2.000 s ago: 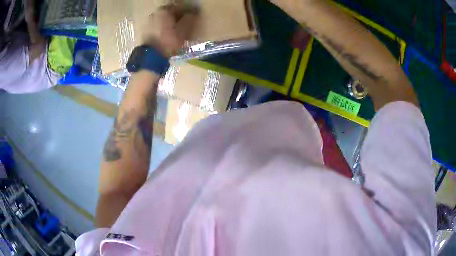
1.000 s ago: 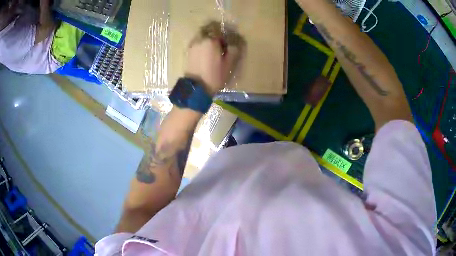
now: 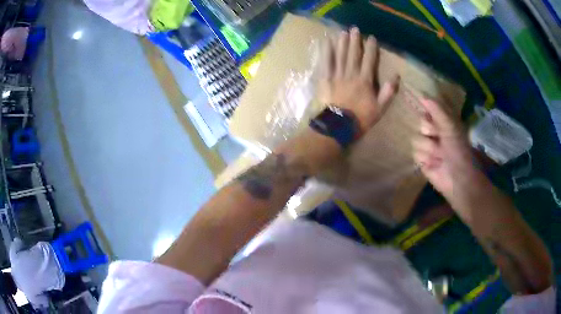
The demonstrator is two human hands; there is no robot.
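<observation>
A tan cardboard-faced stack (image 3: 375, 153) lies tilted across the view on the green bench mat. Clear stretch film (image 3: 292, 101) glints in wrinkles over its left part. My left hand (image 3: 354, 83) lies on the top face, palm down with fingers spread and nothing in it. My right hand (image 3: 438, 141) is over the right part of the stack, its index finger extended and the other fingers curled. Blur hides whether it holds film. The stack's underside is hidden.
A small white fan (image 3: 501, 135) stands right of the stack. A blister tray (image 3: 215, 73) with rows of pockets is at its left. A blurred round metal part (image 3: 438, 285) lies near the bench edge. A person (image 3: 120, 9) is at the upper left; a blue stool (image 3: 80, 248) stands on the floor.
The view has turned, and the stack now appears rotated and farther right. My left hand has changed from a blurred, closed shape to flat and spread. My right hand has come into view over the stack.
</observation>
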